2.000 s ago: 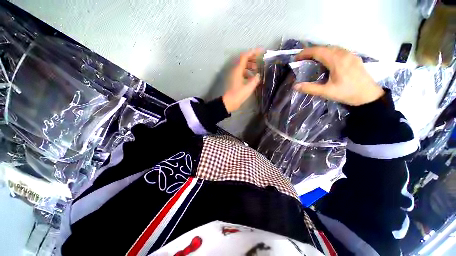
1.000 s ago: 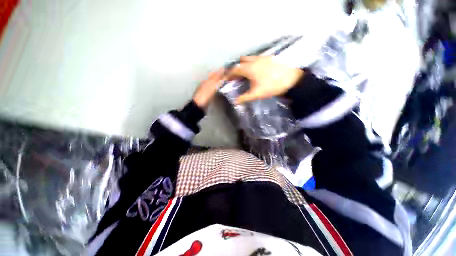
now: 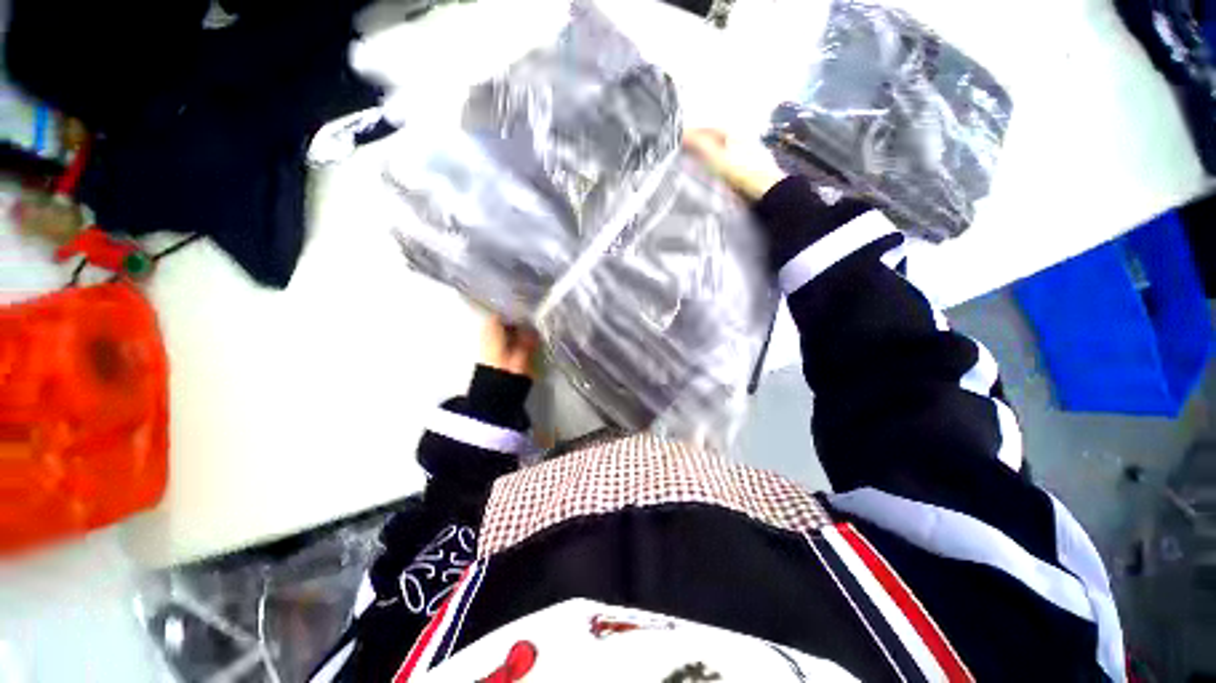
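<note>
A bundle of bagged garments point(image 3: 654, 280), grey in shiny clear plastic with a white band across it, is in front of me over the white table. My left hand point(image 3: 508, 347) is at its lower left side, with the fingers mostly hidden beneath or behind it. My right hand point(image 3: 731, 163) is at its upper right edge, with the fingertips hidden behind the plastic. Both hands hold the bundle between them. A stack of bagged garments point(image 3: 907, 120) lies on the table to the right.
Navy garments point(image 3: 200, 134) lie at the upper left of the white table point(image 3: 267, 427). An orange-red bag or cloth point(image 3: 80, 407) is at the far left. A blue plastic bin point(image 3: 1120, 320) is below the table edge on the right. More clear-bagged pieces point(image 3: 227, 614) show at the lower left.
The view has swung to another part of the table. My hands, close together before on a plastic-wrapped bundle, are now apart on opposite sides of the banded bundle. Orange-red and navy cloth have come into view.
</note>
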